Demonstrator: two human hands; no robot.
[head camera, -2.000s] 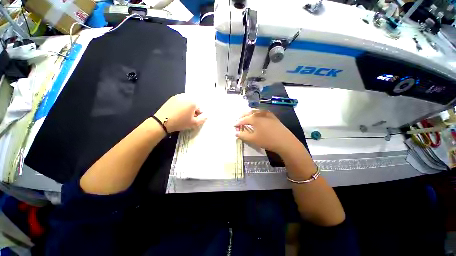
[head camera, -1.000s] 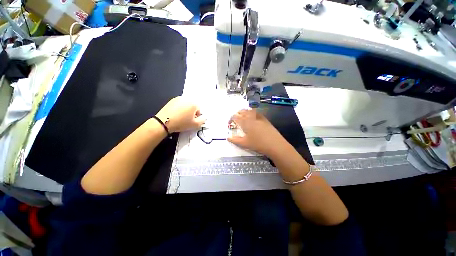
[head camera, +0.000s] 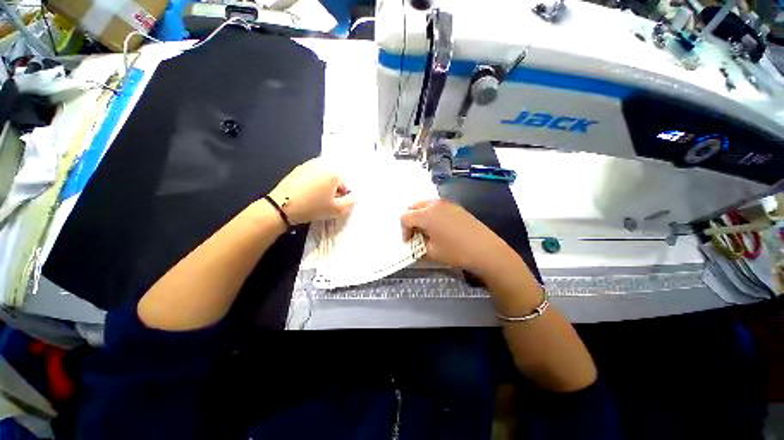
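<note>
A cream piece (head camera: 370, 245) lies in front of the needle, its near edge curved and marked with thin dark lines. My left hand (head camera: 316, 196) pinches its left side. My right hand (head camera: 443, 232) grips its right side with curled fingers. The presser foot and needle area (head camera: 406, 153) of the white machine (head camera: 550, 90) is just beyond the piece; glare hides the contact there. A large black panel (head camera: 206, 155) lies to the left, partly under my left forearm. A narrow black panel (head camera: 494, 202) lies right of the needle, partly under my right hand.
A small dark round item (head camera: 229, 128) lies on the large panel. Blue-green snips (head camera: 488, 174) lie beside the needle. A green disc (head camera: 551, 246) is on the bed at right. A printed ruler (head camera: 602, 279) runs along the front. A cardboard box (head camera: 107, 21) is at the back left.
The cream piece first showed a long straight-sided lower end, then appeared drawn up or folded; now a curved end spreads between my hands. My right hand moved slightly right and down since one second ago.
</note>
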